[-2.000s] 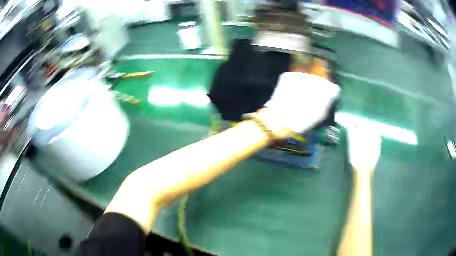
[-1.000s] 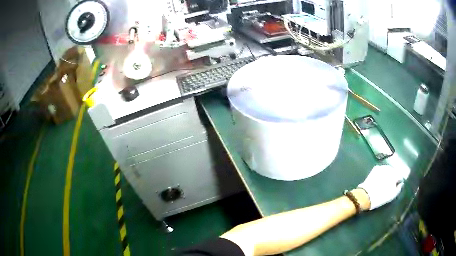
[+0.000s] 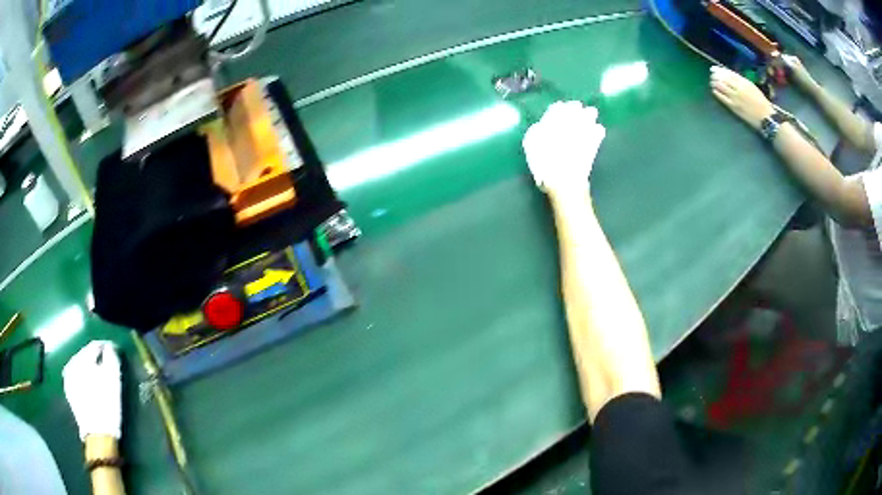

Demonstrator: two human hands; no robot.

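Note:
The bench press stands at the left, with an orange fixture block [image 3: 249, 145] under its metal head [image 3: 169, 87] and black cloth [image 3: 160, 232] over its left side. My gloved left hand [image 3: 95, 392] is at the lower left, left of the press base [image 3: 261, 329], fingers bunched; whether it holds anything is unclear. A thin black frame [image 3: 21, 365] lies just left of it. My gloved right hand [image 3: 564, 145] is over the far part of the bench, fingers bent. A small dark item [image 3: 517, 82] lies just beyond it, too blurred to name. The right palm is hidden.
Another person's hands [image 3: 743, 97] are at an orange and blue device [image 3: 745, 29] at the upper right. A red button [image 3: 223, 309] is on the press front. A yellowish hose [image 3: 169, 425] runs down beside the press. A white roll [image 3: 24, 459] is cut off at the lower left.
The view has swung right from the white roll and cabinet to the press and the right-hand bench. My right hand, out of view a second ago, is now extended across the bench.

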